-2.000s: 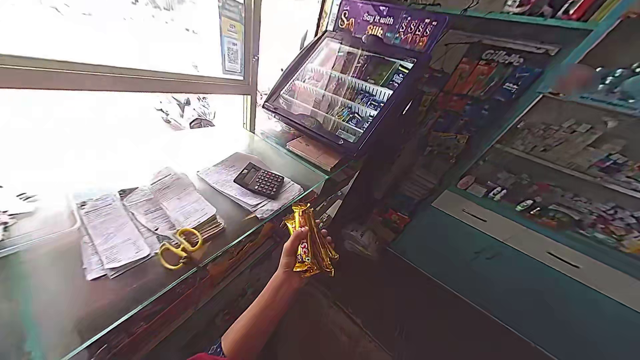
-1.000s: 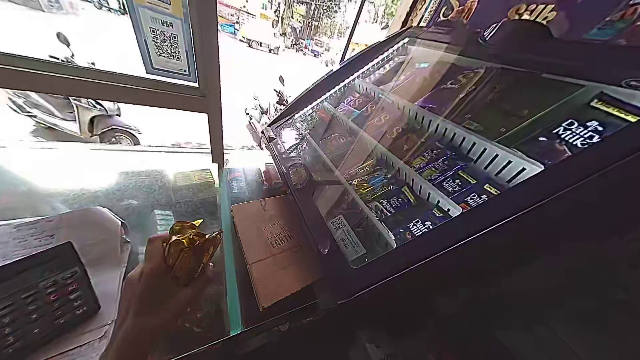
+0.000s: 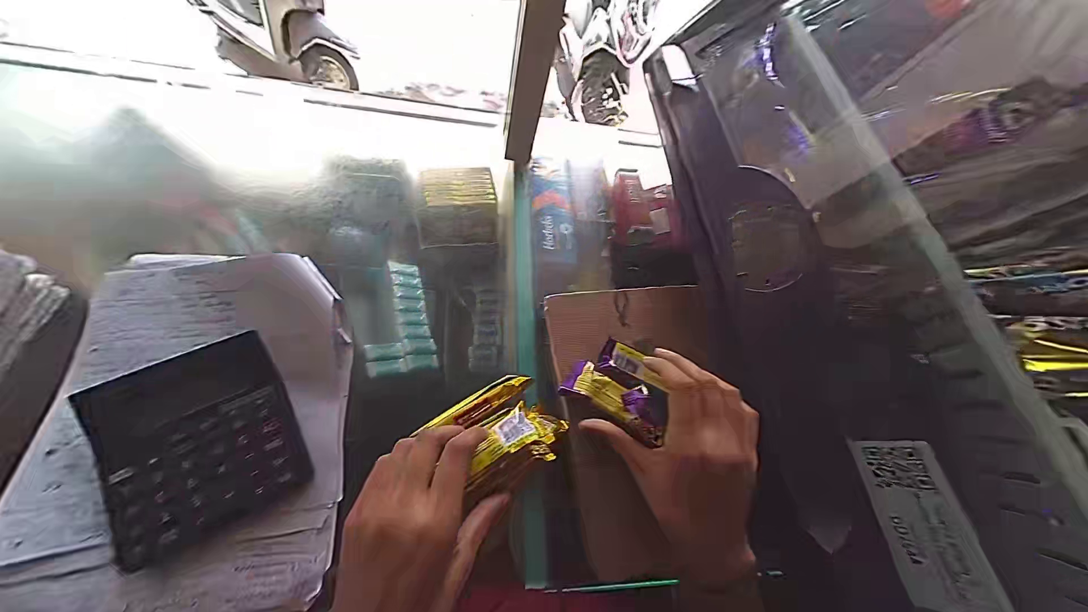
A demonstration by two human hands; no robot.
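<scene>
My left hand [image 3: 416, 501] grips several gold-wrapped chocolate bars [image 3: 510, 433] above the edge of the glass counter. Close by on the right, my right hand [image 3: 697, 442] has its fingers around small purple-and-yellow chocolate bars [image 3: 616, 391], over a brown cardboard piece [image 3: 629, 510]. The wrapped ends of both bunches face each other and do not touch. The exact number of bars in each hand is hard to tell.
A black calculator [image 3: 191, 442] lies on stacked papers [image 3: 314, 314] at the left. Boxes [image 3: 459, 204] show through the glass counter [image 3: 289, 204]. The dark chocolate display case [image 3: 790, 340] stands at the right. Scooters [image 3: 297, 42] are outside, beyond the window frame.
My right hand has come into view with purple-and-yellow bars in it. The gold-wrapped bars remain in a hand over the counter. The view has moved closer to the counter.
</scene>
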